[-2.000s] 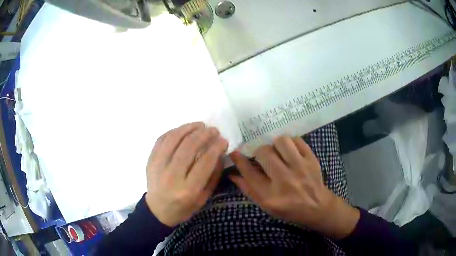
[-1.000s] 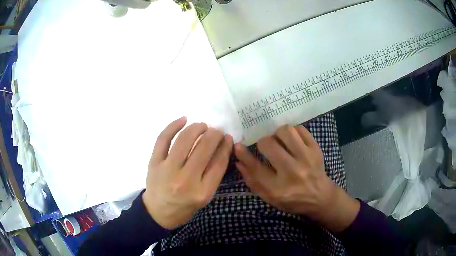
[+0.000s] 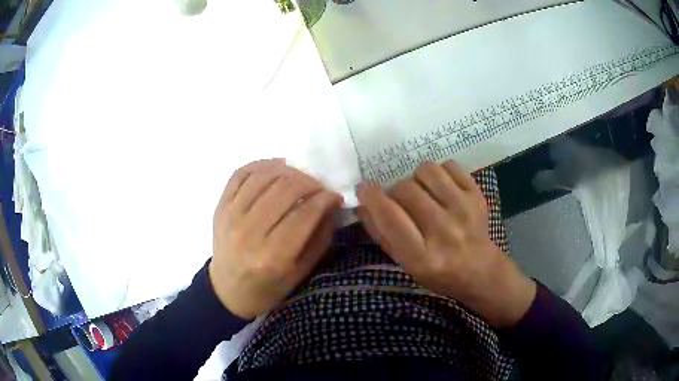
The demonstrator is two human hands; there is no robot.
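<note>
A large bright white fabric piece (image 3: 149, 149) covers the left of the machine table and hangs over its front edge. My left hand (image 3: 275, 231) lies on the fabric near its right edge, thumb and fingertips pinching the edge at the table's front. My right hand (image 3: 439, 231) is just right of it, with thumb and index fingertip at the same fabric edge and the other fingers curled. A small fold of fabric shows between the fingertips. Small metal parts by the needle area (image 3: 285, 6) show at the top edge, mostly cut off.
A printed ruler (image 3: 514, 111) runs along the table's front edge to the right. A checked apron (image 3: 372, 320) covers the lap. Crumpled white fabric (image 3: 614, 238) hangs at the right. A red-and-white round item (image 3: 100, 336) sits in a blue tray at the lower left.
Both hands have moved slightly up at the fabric's edge, and my right hand has come over the table's front edge. The machine head has mostly left the view at the top.
</note>
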